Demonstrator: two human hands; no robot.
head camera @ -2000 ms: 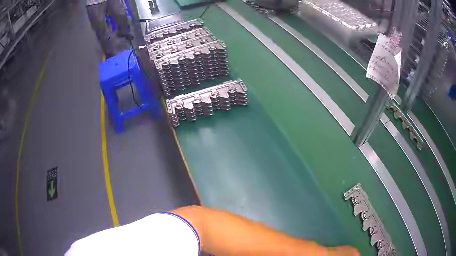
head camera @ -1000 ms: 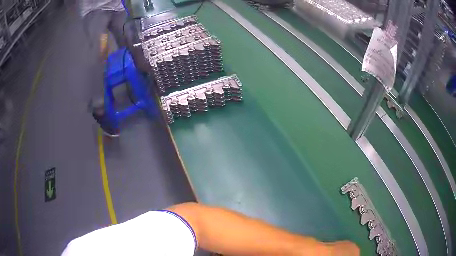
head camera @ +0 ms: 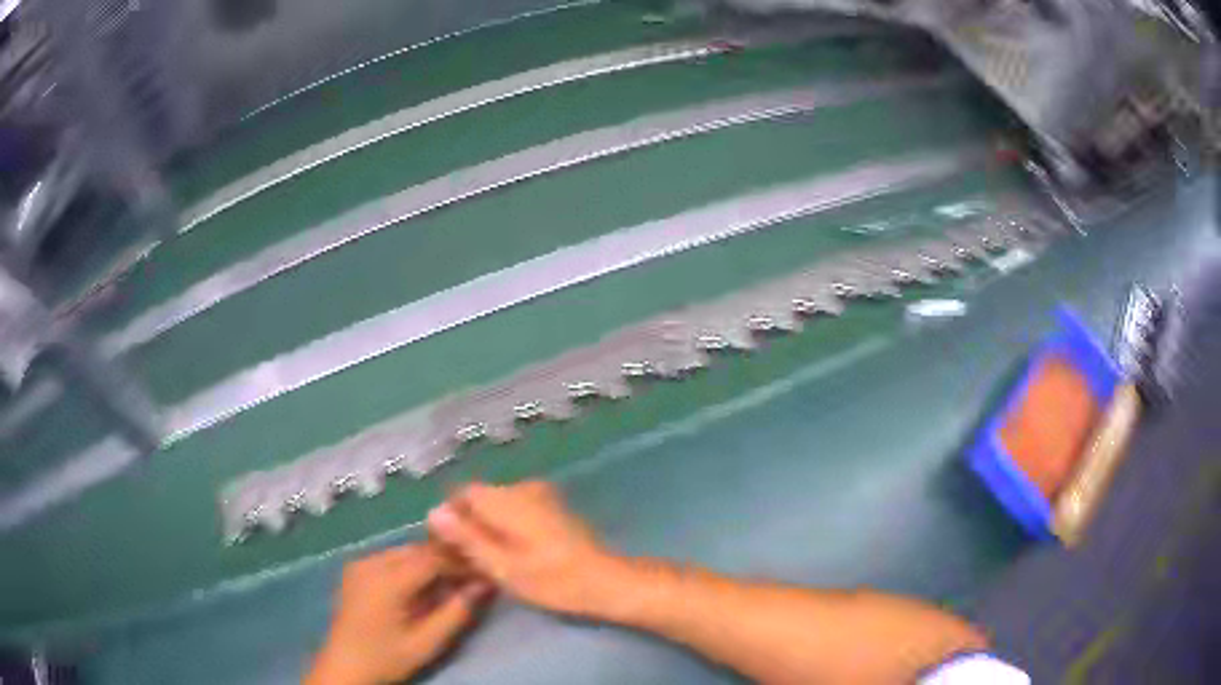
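Observation:
A long line of grey toothed metal strips [head camera: 549, 381] lies end to end on the green bench, teeth facing me, blurred by motion. My left hand [head camera: 402, 602] and my right hand [head camera: 522, 542] are close together, touching or nearly so, just in front of the strips' left part. The fingertips of both hands are bent together. Whether anything small is pinched between them cannot be made out.
A blue bin [head camera: 991, 468] with orange contents stands at the right, a yellow-tan strip [head camera: 1098, 462] along its side. A small whitish item [head camera: 936, 309] lies by the strips. Silver rails [head camera: 442, 321] run behind. A blurred post [head camera: 101, 388] is at left.
The view has swung from the bench end with stacked strips and a stool to the long strip line and blue bin. Both hands now show together; before, only one outstretched arm did.

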